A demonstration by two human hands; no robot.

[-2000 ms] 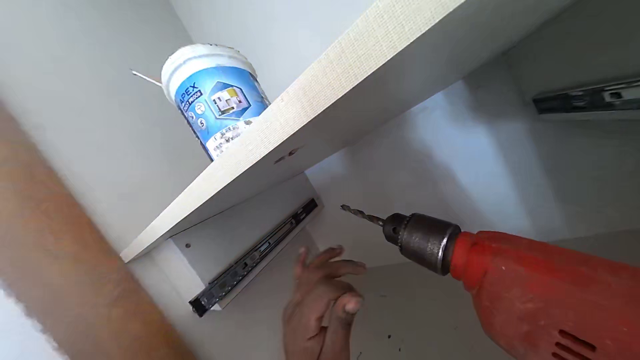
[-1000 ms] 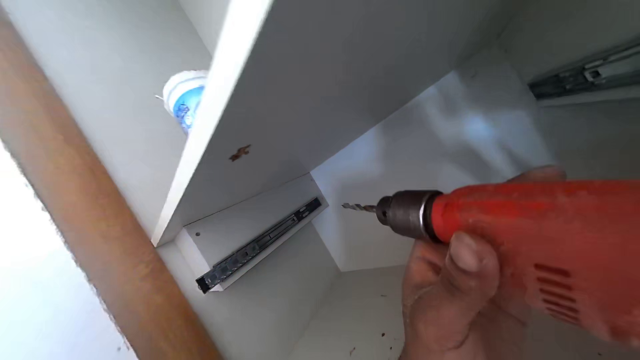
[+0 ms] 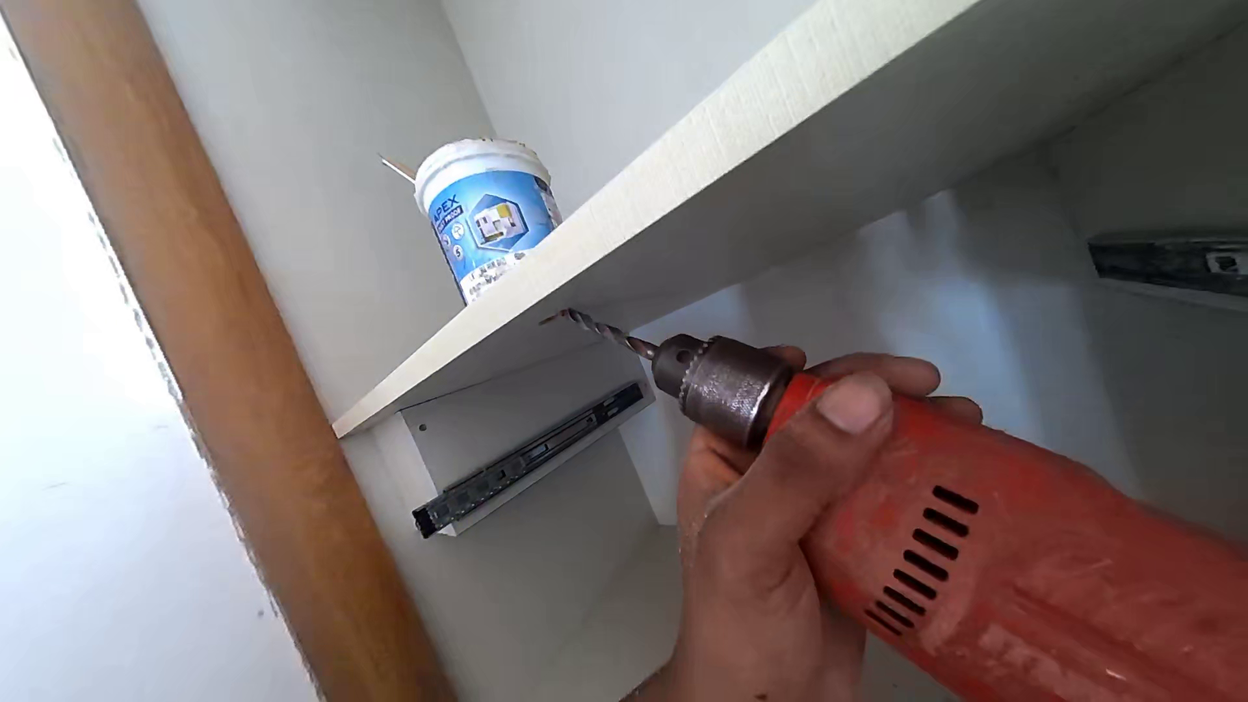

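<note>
A red power drill (image 3: 1014, 556) comes in from the lower right, tilted up to the left. My left hand (image 3: 790, 517) is wrapped around its front body, just behind the metal chuck (image 3: 736, 390), with the thumb on top. The twist drill bit (image 3: 609, 331) has its tip at a small damaged spot in the underside of the shelf board (image 3: 760, 146); whether it touches or has entered the board I cannot tell. My right hand is out of view, and the drill's rear handle is beyond the frame.
A blue and white paint bucket (image 3: 497, 219), with a thin stick at its rim, stands on the shelf. Below the shelf, a black drawer slide (image 3: 531, 458) is fixed to the left side; another drawer slide (image 3: 1170, 263) is at right. A brown wooden post (image 3: 224, 331) runs down the left.
Two seconds ago my left hand was off the drill with its fingers spread; now it grips the front body. The bit has moved up to the damaged spot under the shelf.
</note>
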